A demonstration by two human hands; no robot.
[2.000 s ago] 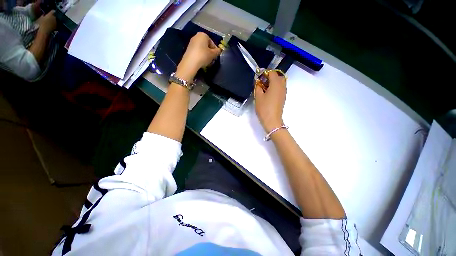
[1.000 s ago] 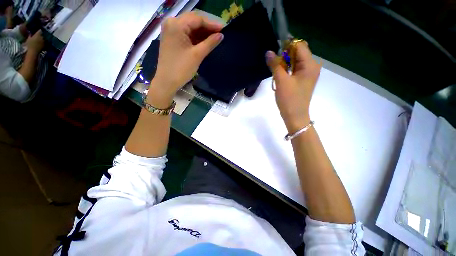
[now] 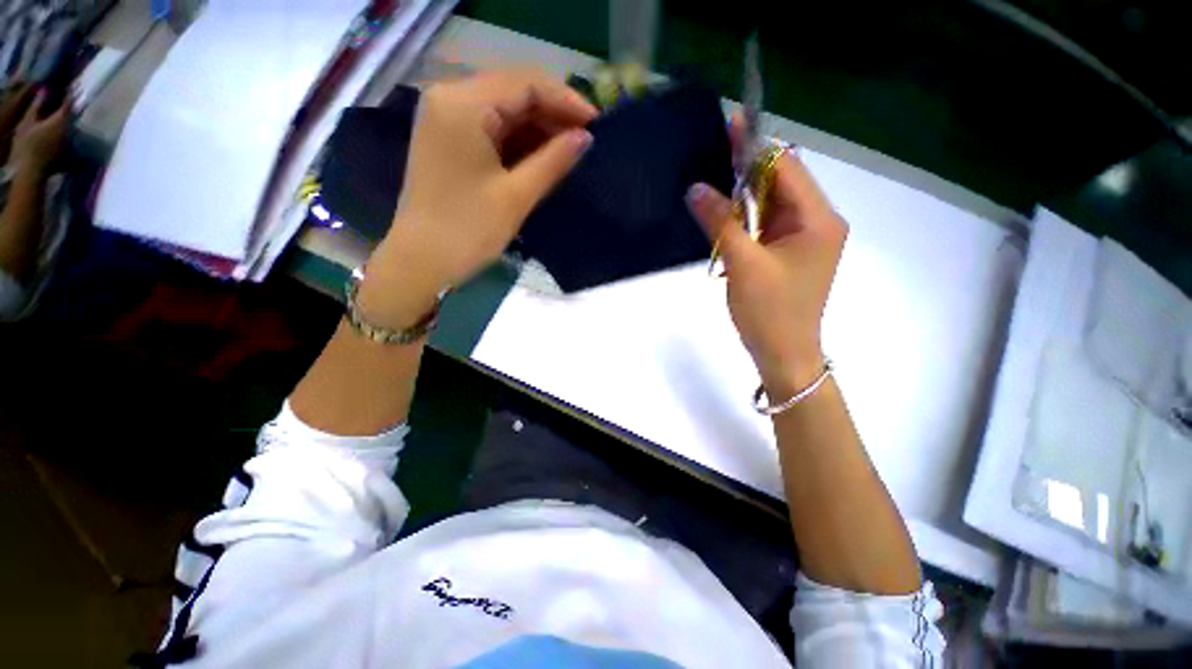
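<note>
A black panel [image 3: 628, 196] is held up between my hands above the bench, with blurred yellow tabs [image 3: 621, 86] on its far edge. My left hand [image 3: 484, 170] pinches its left edge between thumb and fingers. My right hand [image 3: 791, 248] holds gold-handled scissors [image 3: 754, 183] at the panel's right edge, blades pointing up and away from the panel. Whether right fingers also touch the panel is not clear. Another black panel [image 3: 366, 160] lies to the left of my left hand.
White sheets [image 3: 235, 118] are piled at the left. A white sheet [image 3: 902, 314] covers the bench. At the right is a pile with a clear-covered pale panel [image 3: 1072, 457]. A person's hand [image 3: 39, 131] shows at the far left.
The black panel has been lifted from the bench into my hands. Since a second ago it has tilted, its right edge lower. The view has shifted rightward, and the blue-barred roller no longer shows.
</note>
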